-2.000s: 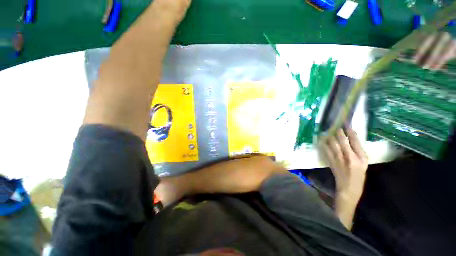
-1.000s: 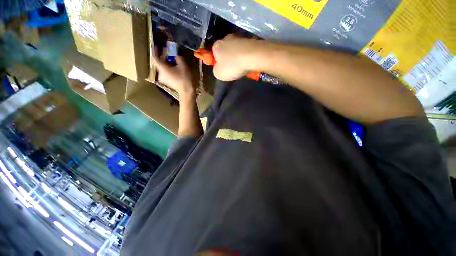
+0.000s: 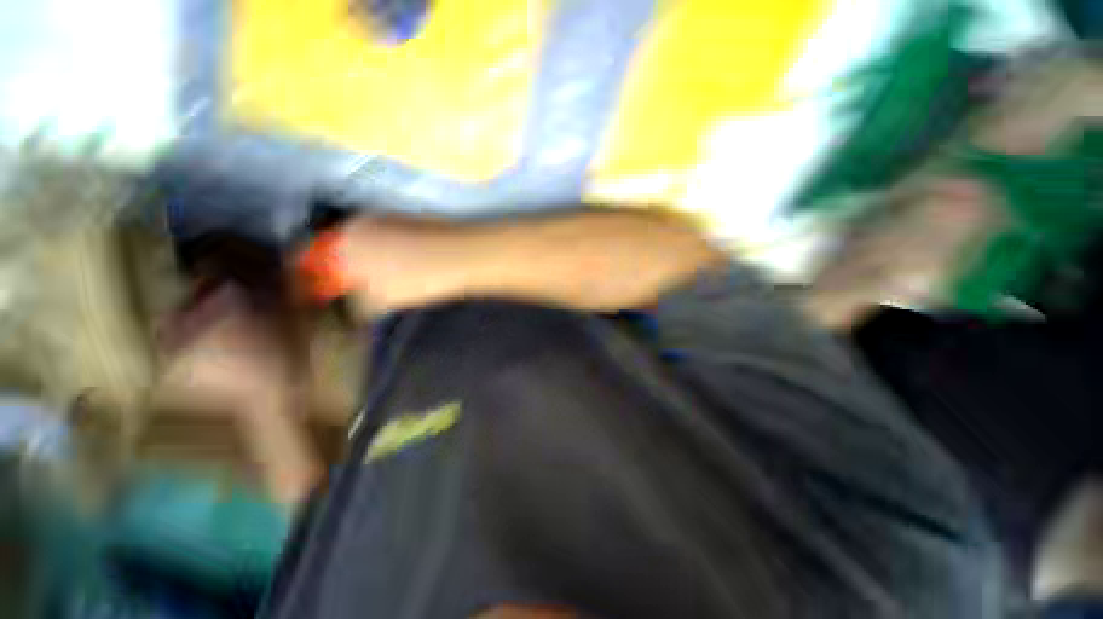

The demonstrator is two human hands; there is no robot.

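Note:
The view is strongly blurred. My right hand (image 3: 381,262) is closed around the orange tool (image 3: 324,265), whose end sticks out at its left, just below the edge of the grey and yellow film mat (image 3: 387,91). My left hand (image 3: 224,345) is low at the left, a little below and left of the tool, in a dark area by brown cardboard. Its fingers are smeared by motion, and whether it holds anything cannot be seen.
Brown cardboard (image 3: 91,290) lies at the left, with green floor (image 3: 200,532) below. At the right, another person's hands (image 3: 901,242) are at green panels (image 3: 1028,218). Loose green strips (image 3: 889,103) lie on the white worktop (image 3: 768,163).
The view has swung from the cartons back towards the worktop. My left hand went from over the belt down beside the cartons, where it stays. My right hand still holds the orange tool.

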